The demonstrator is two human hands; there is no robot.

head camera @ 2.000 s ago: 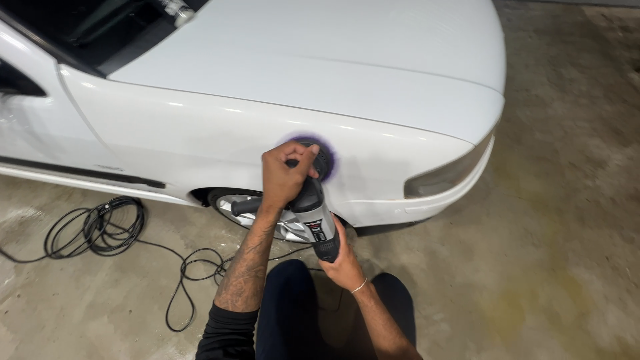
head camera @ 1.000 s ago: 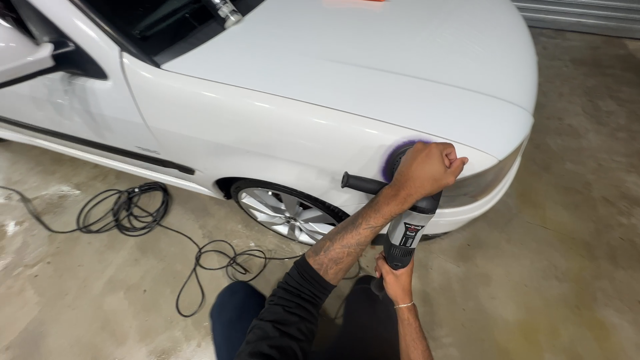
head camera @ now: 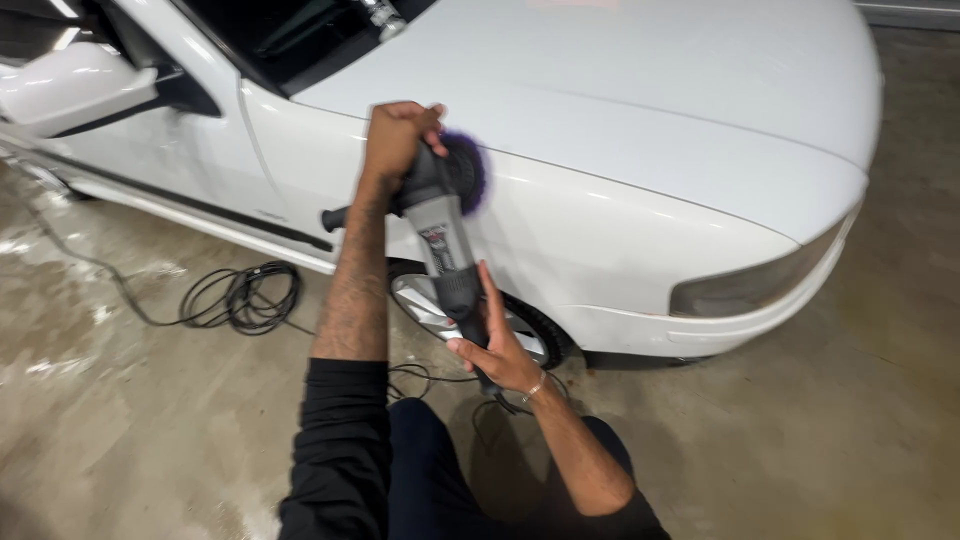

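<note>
A grey and black car polisher (head camera: 444,232) leans over the white front fender (head camera: 570,225) of a car, its purple pad (head camera: 474,172) by the upper edge of the fender near the bonnet seam. My left hand (head camera: 401,142) grips the top of the polisher's head, fingers curled over it. Lower down, my right hand (head camera: 499,345) is wrapped around the rear handle. The black side handle (head camera: 335,219) sticks out to the left, behind my left forearm, with no hand on it. The pad's edge looks blurred.
A black cable (head camera: 244,298) lies coiled on the concrete floor (head camera: 187,420) at the left, and loops of it run below the wheel (head camera: 427,300). The door mirror (head camera: 82,86) juts out at the upper left. A headlight (head camera: 739,289) is at the right.
One second ago the polisher was near the headlight; it is now farther back along the fender, toward the door. Both hands have moved with it. The view has shifted.
</note>
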